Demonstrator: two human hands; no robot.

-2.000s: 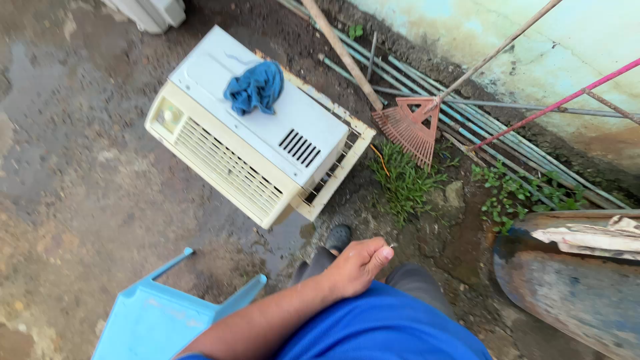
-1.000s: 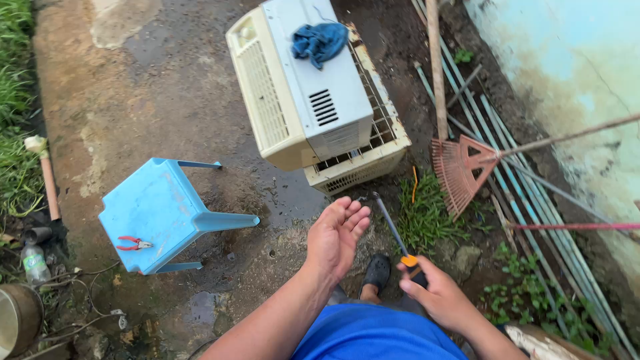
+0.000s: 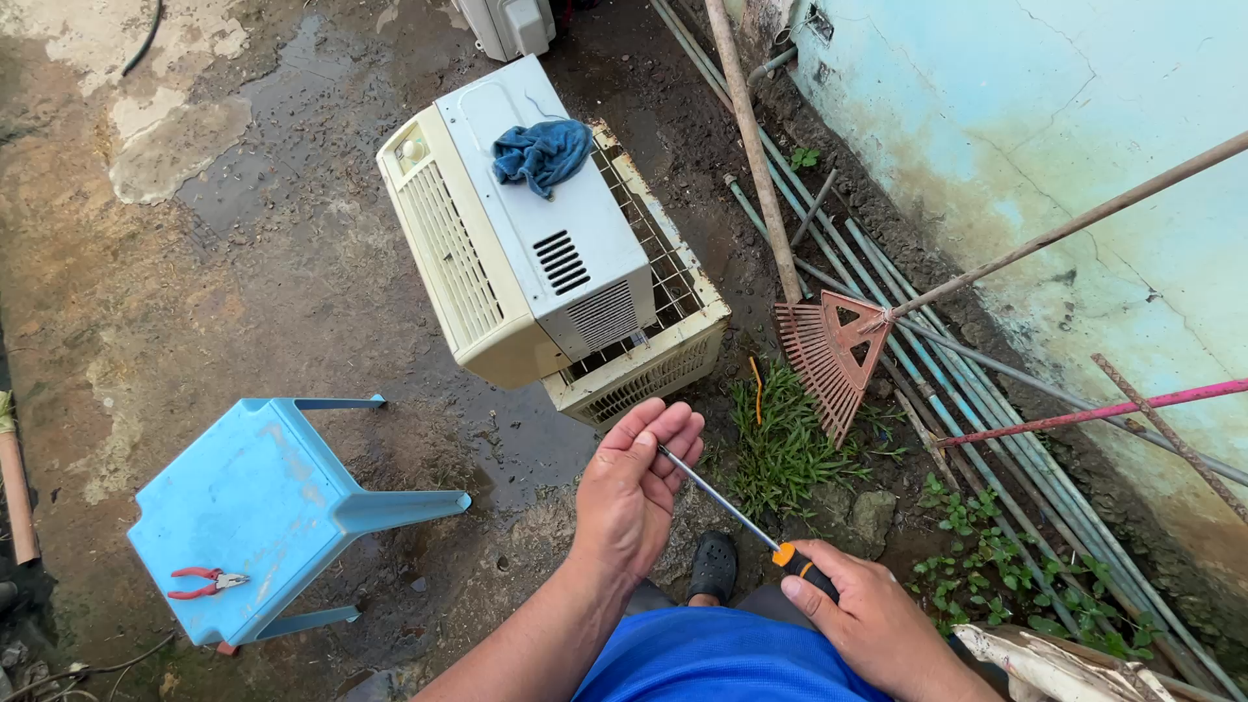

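Observation:
My right hand (image 3: 858, 609) grips the black and orange handle of a screwdriver (image 3: 726, 502). The tip of its long metal shaft meets the fingers of my left hand (image 3: 634, 487), thumb against it, palm turned up. Beyond my hands, a window air conditioner (image 3: 517, 234) with a cream front grille rests on a rusty cream metal frame (image 3: 648, 366). A crumpled blue cloth (image 3: 542, 156) lies on its metal casing. To the left stands a light blue plastic stool (image 3: 263, 487), with red-handled pliers (image 3: 208, 582) on its top.
A plastic leaf rake (image 3: 840, 346) leans at the right beside long pipes (image 3: 936, 366) along a stained wall (image 3: 1033, 146). Grass (image 3: 780, 448) grows near my foot. Puddles mark the rough ground. Part of another pale unit (image 3: 507, 24) shows at the top.
Two seconds ago only one hand showed. One second ago my left hand was open, apart from the screwdriver; now its fingers touch the tip, and the shaft slants from it to my right hand.

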